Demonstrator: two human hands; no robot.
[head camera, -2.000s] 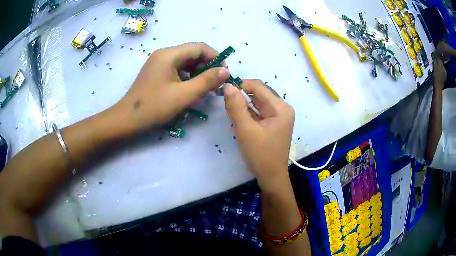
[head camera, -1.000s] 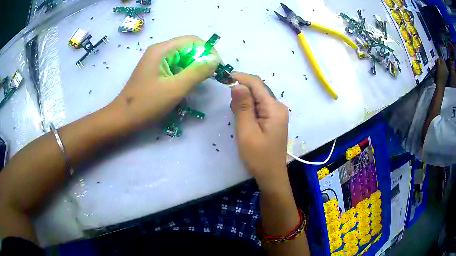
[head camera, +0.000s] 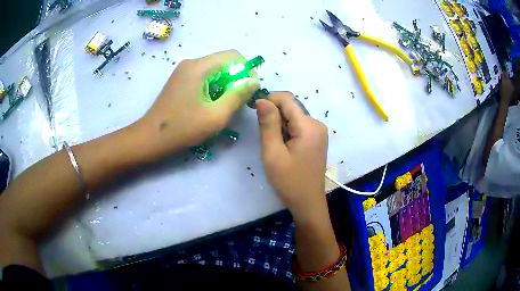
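A green circuit board assembly (head camera: 255, 62) sticks out of my left hand (head camera: 199, 96), which grips it between thumb and fingers. A bright green light glows on the board. My right hand (head camera: 296, 150) pinches the board's lower end or a plug there; the fingertips hide which. A white cable (head camera: 356, 191) runs out from under my right hand and over the table's near edge. Another green board (head camera: 202, 152) lies on the table, partly under my left hand.
Yellow-handled cutters (head camera: 365, 79) lie open right of my hands, beside a board pile (head camera: 429, 57). Boards with batteries (head camera: 105, 48) lie upper left by clear plastic (head camera: 60, 96). Dark specks dot the table (head camera: 171, 216). A blue bin (head camera: 358, 244) holds yellow parts (head camera: 402, 256). A person's arm (head camera: 502, 108) shows at right.
Two seconds ago the held board was unlit; it glowed green one second ago and glows now. The white plug seen in my right fingers at first is now hidden. The view has shifted slightly.
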